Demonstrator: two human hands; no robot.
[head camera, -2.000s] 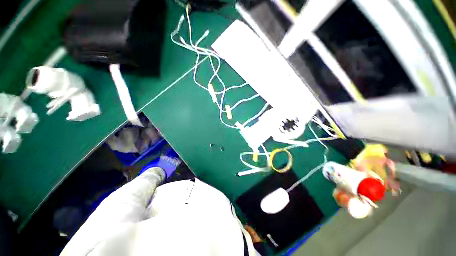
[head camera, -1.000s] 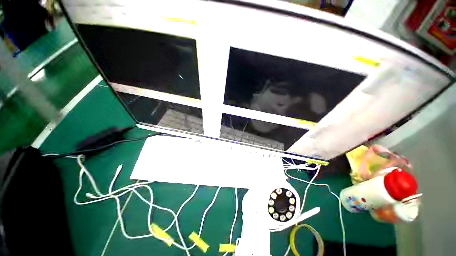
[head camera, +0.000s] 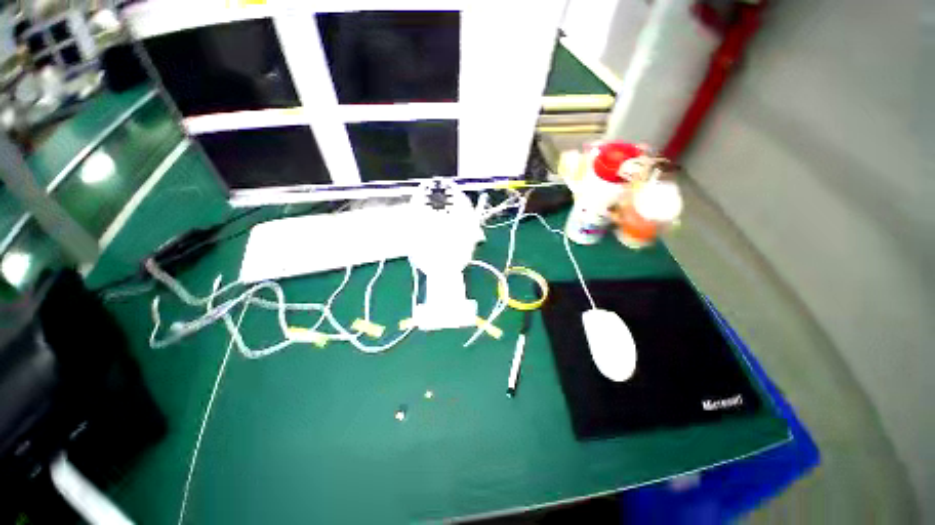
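Note:
A white security camera (head camera: 445, 261) stands on the green bench, its round black face with a ring of dots up against the right end of the white keyboard (head camera: 323, 243). White camera leads (head camera: 272, 306) with yellow tags lie tangled in front of the keyboard. A yellow tape roll (head camera: 524, 289) lies flat right of the camera, with a marker pen (head camera: 516, 359) below it. A white mouse (head camera: 610, 346) rests on a black mouse pad (head camera: 656, 400). Neither of my hands is in view.
The monitor (head camera: 328, 111) stands behind the keyboard. A black label printer (head camera: 77, 379) with a white strip (head camera: 90, 494) is at left. A white bottle with a red cap (head camera: 593, 200) stands at the back right. Something blue (head camera: 733, 477) is below the bench's right edge.
The view has swung from the bench's left side and my white sleeve up to the monitor, then down and right. The mouse pad and pen now show fully. The camera appears in the same place.

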